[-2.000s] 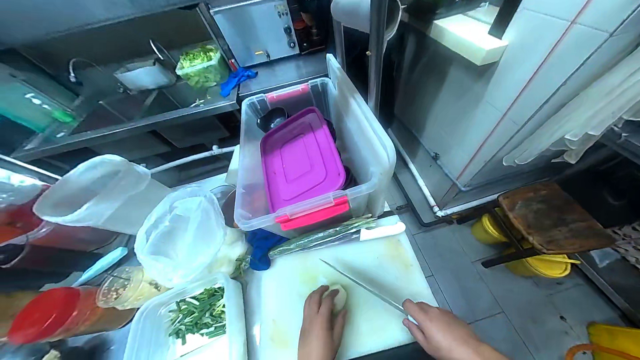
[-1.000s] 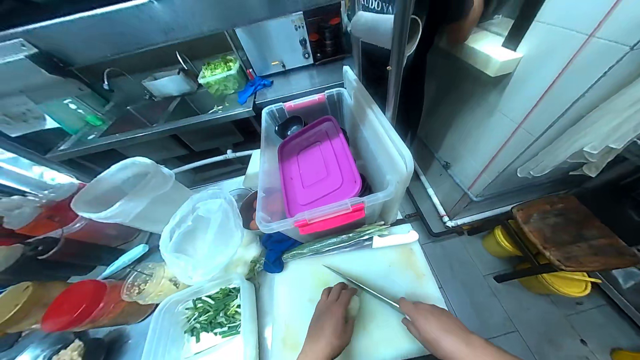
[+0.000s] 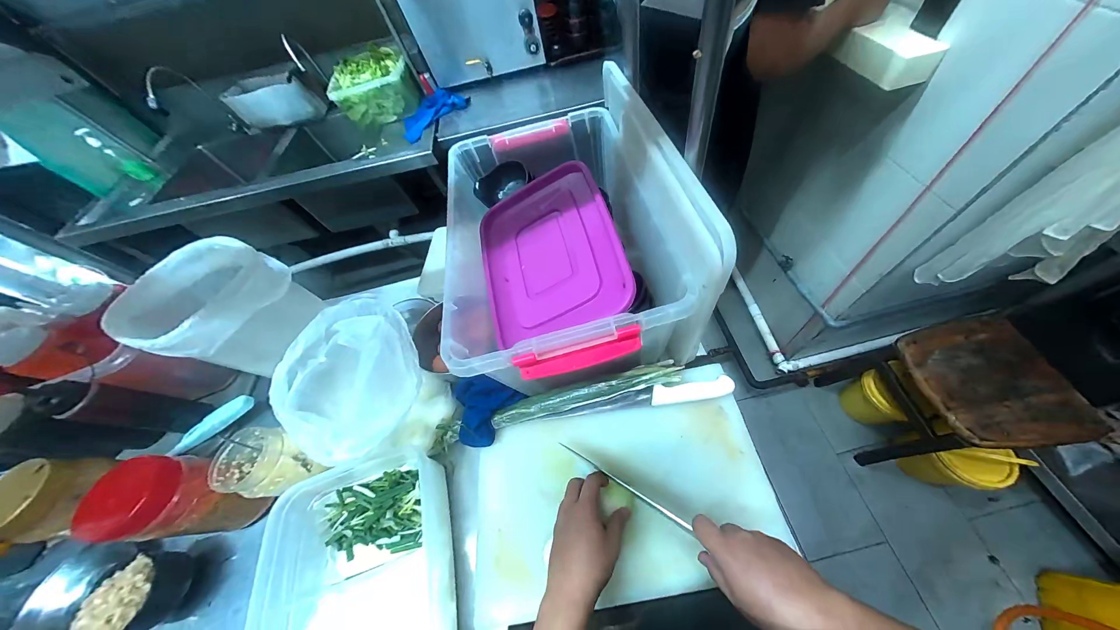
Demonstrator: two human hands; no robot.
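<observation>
On the white cutting board (image 3: pixel 525 534), my left hand (image 3: pixel 588 534) rests with its fingers curled over a pale green vegetable piece (image 3: pixel 618 497), partly hidden by them. My right hand (image 3: pixel 751 560) grips a kitchen knife (image 3: pixel 643 497), its blade slanting up and left beside that piece. Across the board's far edge lie long green stalks (image 3: pixel 586 395) and a second knife with a white handle (image 3: pixel 694 390). A blue cloth (image 3: pixel 481 409) touches the board's far left corner. Left of the board, a clear plastic container (image 3: pixel 437 542) holds cut green stalks (image 3: pixel 376 514).
Beyond the board stands a large clear bin (image 3: pixel 691 254) with a purple lid (image 3: pixel 560 254) inside. A bag-lined tub (image 3: pixel 346 385) and a red-lidded jar (image 3: pixel 131 499) are at left. A wooden stool (image 3: pixel 997 381) is at right. Another person's arm (image 3: pixel 801 39) shows at the top.
Another person's arm, not seen two seconds ago, is in view at the top. Both my hands remain at the vegetable piece and the knife.
</observation>
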